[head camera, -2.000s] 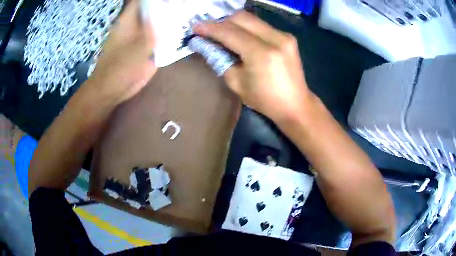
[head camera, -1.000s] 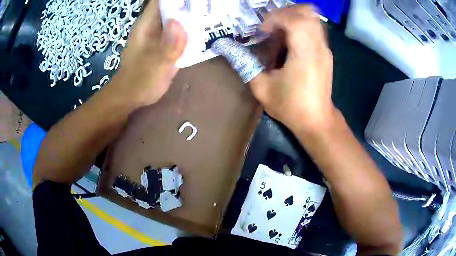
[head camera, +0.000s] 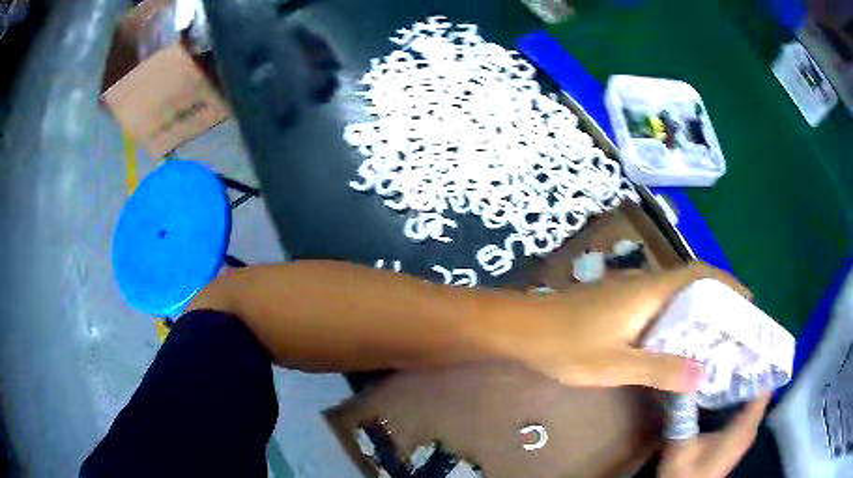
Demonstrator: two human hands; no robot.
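Note:
My left hand (head camera: pixel 645 345) comes in from the left and grips a white socket housing (head camera: pixel 725 350) at the right, its open side with blurred inner parts showing. My right hand (head camera: pixel 715 450) is cut off by the bottom edge, its fingers at the housing's lower rim. A short speckled grey-white cylinder (head camera: pixel 682 416) stands up from it at the rim; whether it is held or wrapped round a digit is unclear. Below lies a brown cardboard tray (head camera: pixel 468 397) with one loose U-shaped clip (head camera: pixel 534 437) and small black-and-white blocks (head camera: pixel 412 457).
A large pile of white U-shaped clips (head camera: pixel 477 131) lies on the dark bench (head camera: pixel 281 159) beyond my left forearm. A white parts box (head camera: pixel 664 131) stands beside the green mat (head camera: pixel 758 187). A blue stool (head camera: pixel 173 238) and an open carton (head camera: pixel 168 98) are at the left.
The view has swung left, bringing in the stool, carton and parts box. The playing card and stacked covers at the right have left the picture. Both hands now appear lower right, still at the housing.

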